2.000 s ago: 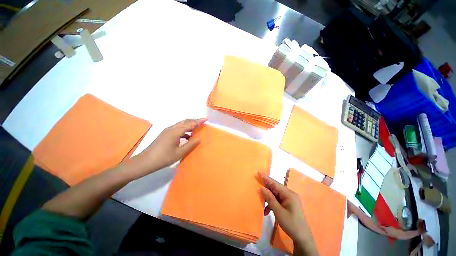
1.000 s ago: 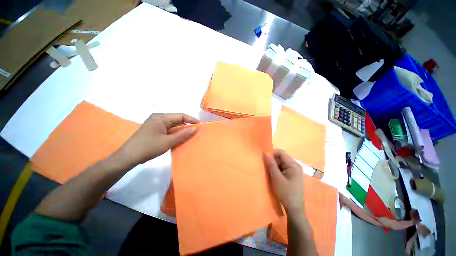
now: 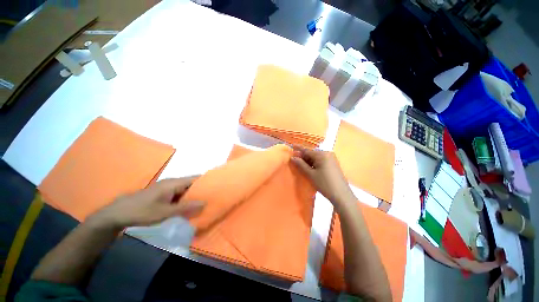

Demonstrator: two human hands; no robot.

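Observation:
An orange panel (image 3: 239, 177) is folded or curled over above the main stack (image 3: 278, 236). My left hand (image 3: 159, 200), blurred, is at the panel's left end, fingers on its edge. My right hand (image 3: 316, 168) pinches the panel's upper right corner near the stack's far edge. A far orange stack (image 3: 286, 103) with rounded corners lies beyond. A right-hand orange stack (image 3: 372, 248) is partly behind my right forearm. A left-hand orange pile (image 3: 106, 168) lies apart at left. A smaller orange piece (image 3: 365, 159) lies between the far stack and the calculator.
Banded pale bundles (image 3: 344, 76) stand behind the stacks. A calculator (image 3: 421, 131), swatch card (image 3: 442, 191), pen (image 3: 422, 197) and pinkish strip (image 3: 449, 259) lie at right. A blue crate (image 3: 473, 121) is beyond. Cardboard sheets (image 3: 41, 44) and pale strips (image 3: 101, 61) are at far left.
The panel earlier held up flat between both hands is now folded over above the main stack. My right hand has moved up to its far corner; my left hand has moved down and left.

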